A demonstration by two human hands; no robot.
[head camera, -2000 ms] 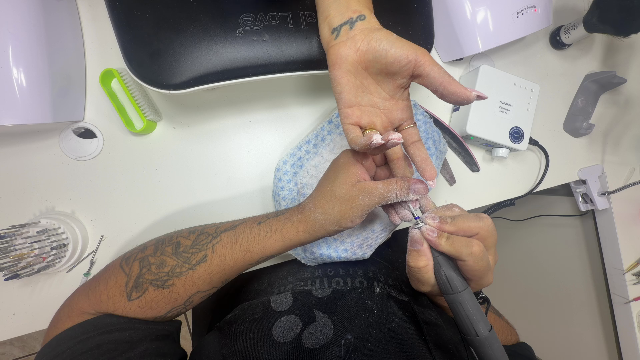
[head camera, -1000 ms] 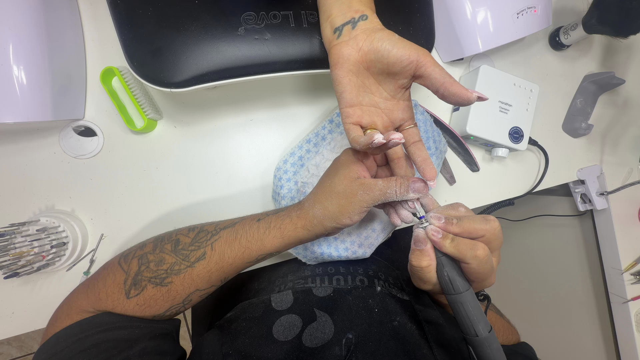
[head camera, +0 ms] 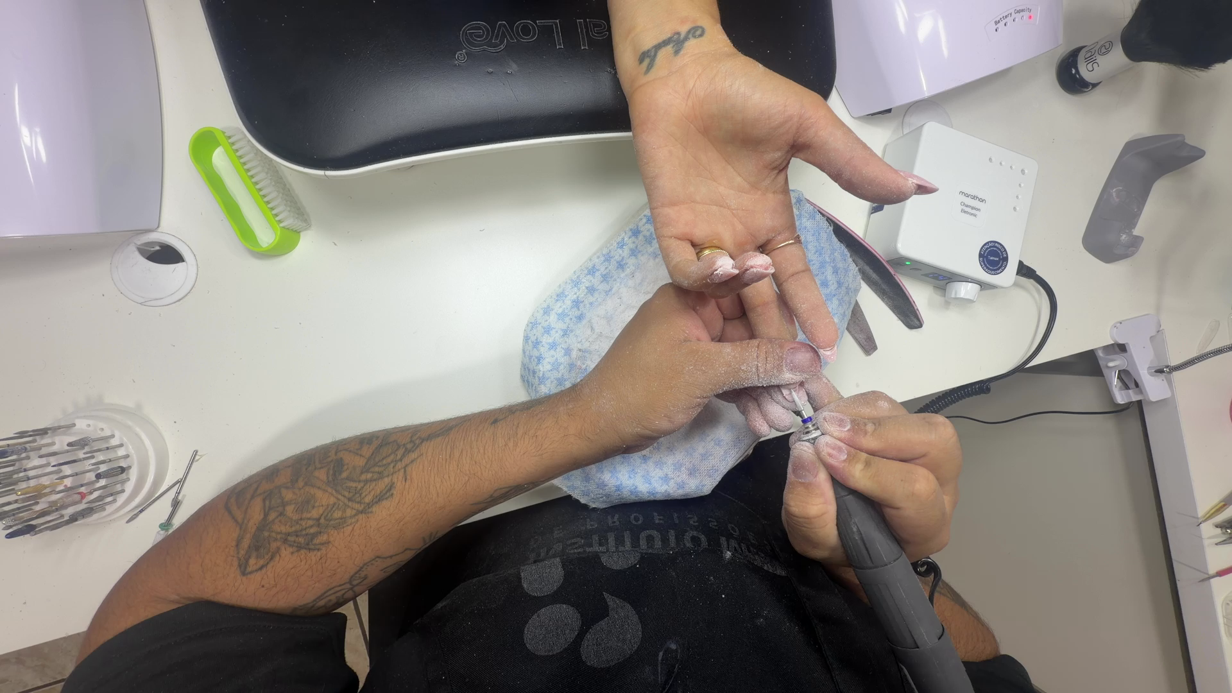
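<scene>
Dusted with white powder, my left hand (head camera: 674,371) grips a finger of another person's hand (head camera: 722,144), which comes palm up from the top. My right hand (head camera: 881,472) holds the grey handpiece of an electric nail drill (head camera: 890,587) near its front end. The metal drill bit (head camera: 801,399) with a blue band meets the held fingertip beside my left thumb; the exact contact is hidden. Beneath the hands lies a dusty cushion with blue stars (head camera: 577,337). The other person's hand wears thin gold rings and has long pointed nails.
A white drill control box (head camera: 953,207) stands at right, beside nail files (head camera: 871,269). A black padded armrest (head camera: 481,96) is at the top. At left are a green-handled brush (head camera: 245,192), a round holder of drill bits (head camera: 140,462) and a nail lamp (head camera: 77,115).
</scene>
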